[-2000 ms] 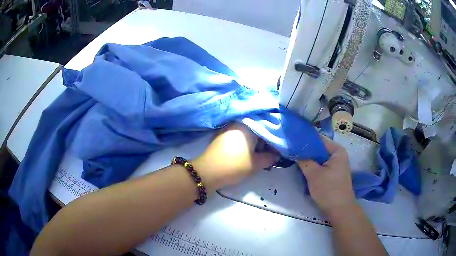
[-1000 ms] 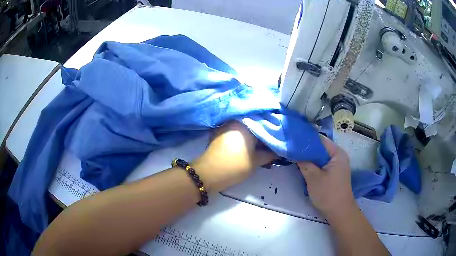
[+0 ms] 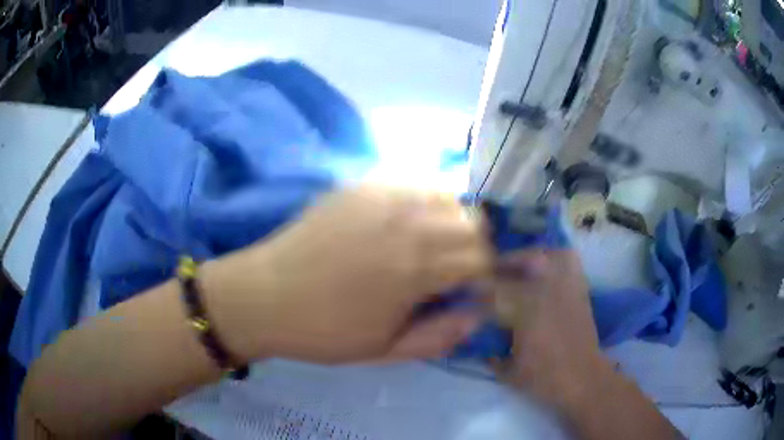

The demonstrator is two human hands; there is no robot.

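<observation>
The mid-blue garment (image 3: 172, 172) lies crumpled on the white sewing table, left of the machine head (image 3: 550, 103). My left hand (image 3: 370, 275), with a beaded bracelet at the wrist, is blurred and lies over the garment's right part, its fingers close to my right hand. My right hand (image 3: 546, 318) is also blurred and is closed on a blue fabric part (image 3: 524, 228) in front of the machine head. Fabric shows between and below the two hands. The left fingertips, the needle and the presser foot are hidden or too blurred to tell.
Another blue fabric piece (image 3: 679, 288) lies at right beside the machine base. White tatters (image 3: 738, 185) hang on the machine arm. A ruler scale (image 3: 284, 425) runs along the table's front edge. Another white table (image 3: 39, 155) stands at left. A dark snips-like tool (image 3: 746, 387) lies at lower right.
My left hand has come up and over the cloth towards my right hand. The held fabric part has been bunched between the hands, and the garment's right part has shifted left.
</observation>
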